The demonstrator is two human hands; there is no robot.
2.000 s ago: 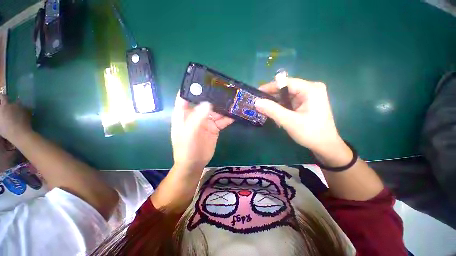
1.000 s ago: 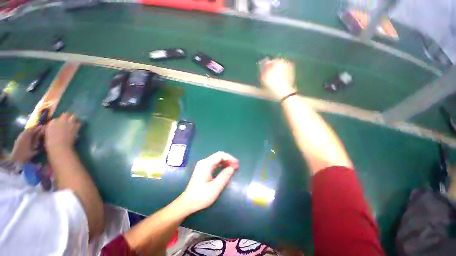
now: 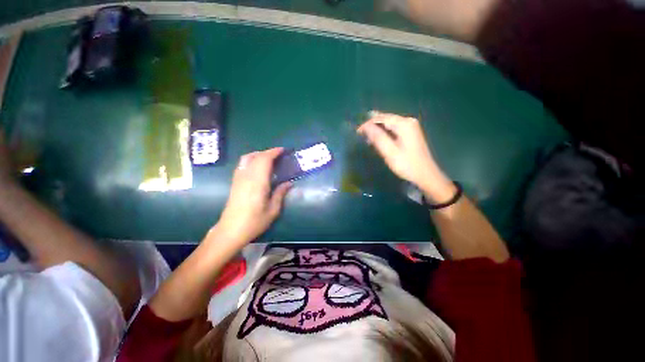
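Note:
A dark phone housing (image 3: 304,160) with a bright, glaring board end lies slanted in front of me. My left hand (image 3: 256,185) grips its left end between thumb and fingers. My right hand (image 3: 399,145) is to the right of the phone, apart from it, with thumb and fingers pinched near a small pale tip. I cannot tell clearly what it holds. The clear backing film with a yellow piece (image 3: 350,185) lies on the green table below my right hand.
A second phone housing (image 3: 206,127) lies left, beside a long yellow film strip (image 3: 164,134). Dark phones are piled (image 3: 105,44) at the back left. Another person's arm (image 3: 56,226) is at the left; a dark sleeve (image 3: 559,63) reaches across the upper right.
My right arm has come back from its far reach. My left hand, empty a second ago, now grips a phone housing. A dark-sleeved arm has entered at the upper right. The camera view has shifted.

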